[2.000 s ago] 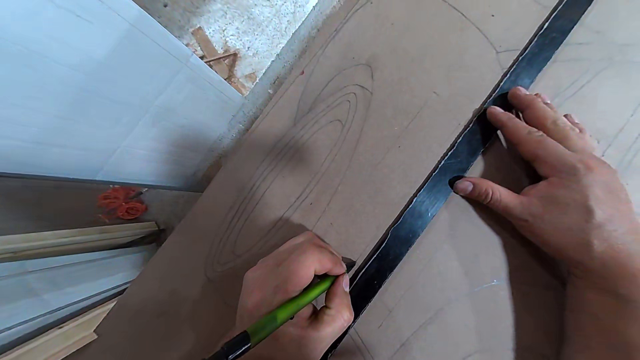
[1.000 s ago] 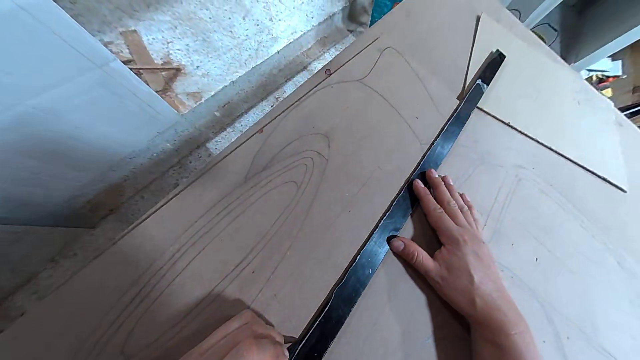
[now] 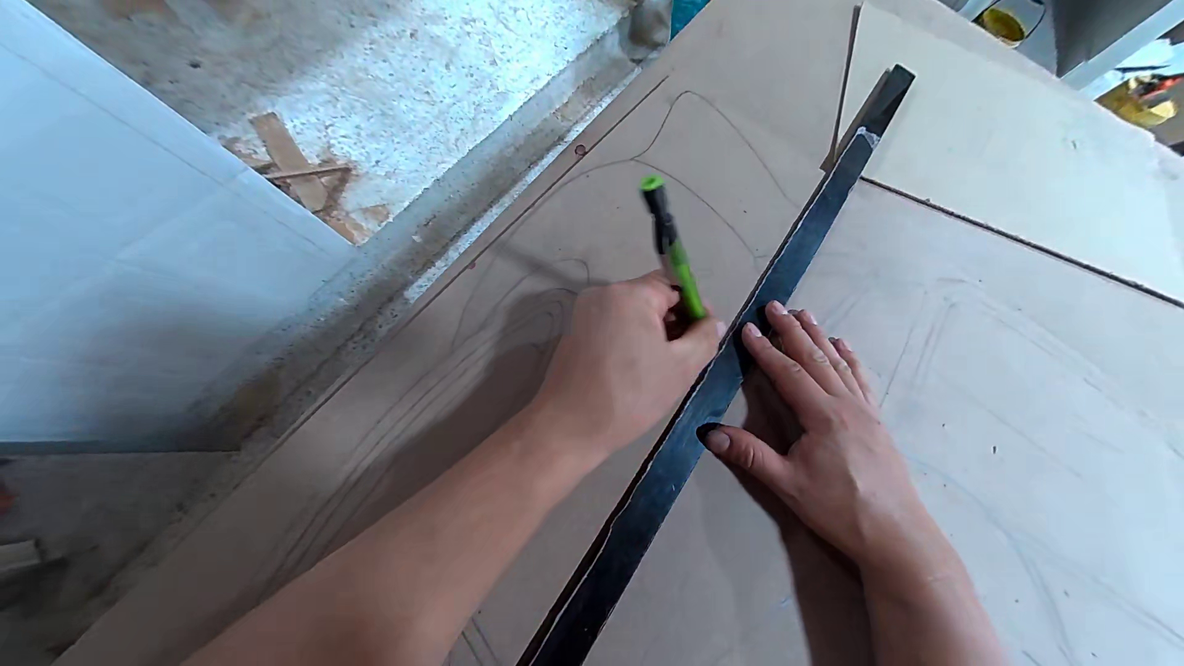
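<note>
A long dark straightedge (image 3: 712, 393) lies diagonally on a tan sheet panel (image 3: 731, 583) marked with curved pencil lines. My right hand (image 3: 823, 416) is spread flat at its right side, fingertips and thumb pressing on it; the thumb nail end looks dark. My left hand (image 3: 638, 342) is closed around a green and black pen-like marking tool (image 3: 680, 259), whose rear end points up and away. The hand is at the straightedge's left edge, and the tool's tip is hidden by the fingers.
A pale thin board (image 3: 1017, 148) lies on the panel at the upper right, under or against the straightedge's far end. Wood scraps (image 3: 296, 171) lie on the rough floor at the upper left, beside a large white sheet (image 3: 157, 250). A shelf-like frame (image 3: 1119, 42) stands at the top right.
My left hand has moved up along the straightedge with the green tool, from its near end to beside my right hand. My right hand stays on the straightedge. The view has shifted.
</note>
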